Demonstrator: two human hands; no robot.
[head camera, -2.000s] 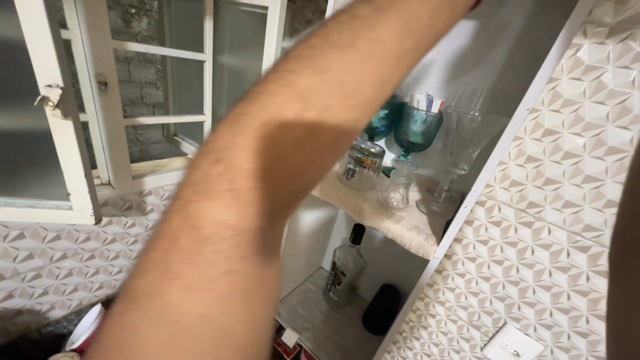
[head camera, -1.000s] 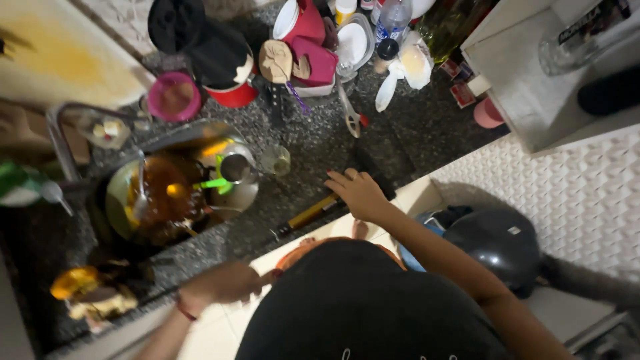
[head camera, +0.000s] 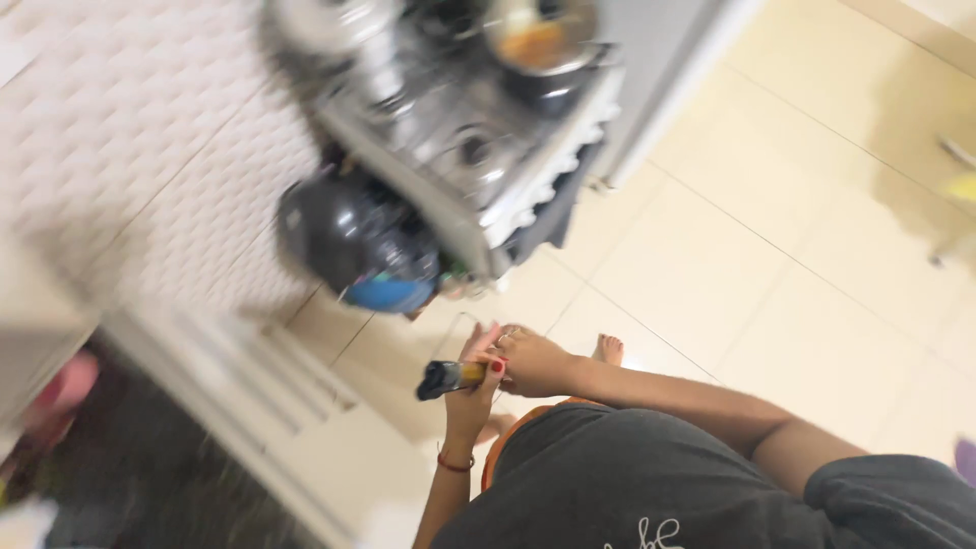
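Note:
My left hand (head camera: 479, 381), with red nail polish and a red cord bracelet at the wrist, holds a short cylindrical object (head camera: 450, 379) under its thumb. The object has a black end and a yellow-brown body; its exact kind is unclear. Against the left fingers rests my right hand (head camera: 530, 360), wearing a ring, its fingers bent. Whether it also grips the object is hidden. Both hands are in front of my dark shirt, above the floor.
A stove (head camera: 473, 145) with a pan of food (head camera: 541, 42) stands ahead. Beside it is a shiny black bag or bin (head camera: 343, 229) with something blue. A dark countertop (head camera: 168, 457) and white cabinet (head camera: 320, 427) lie at left. My bare foot (head camera: 608, 349) is on the tiled floor (head camera: 686, 259).
My hands, apart one second ago, have come together, and the left now holds the cylindrical object. My right hand has left the countertop edge. The view has swung from the sink to the stove.

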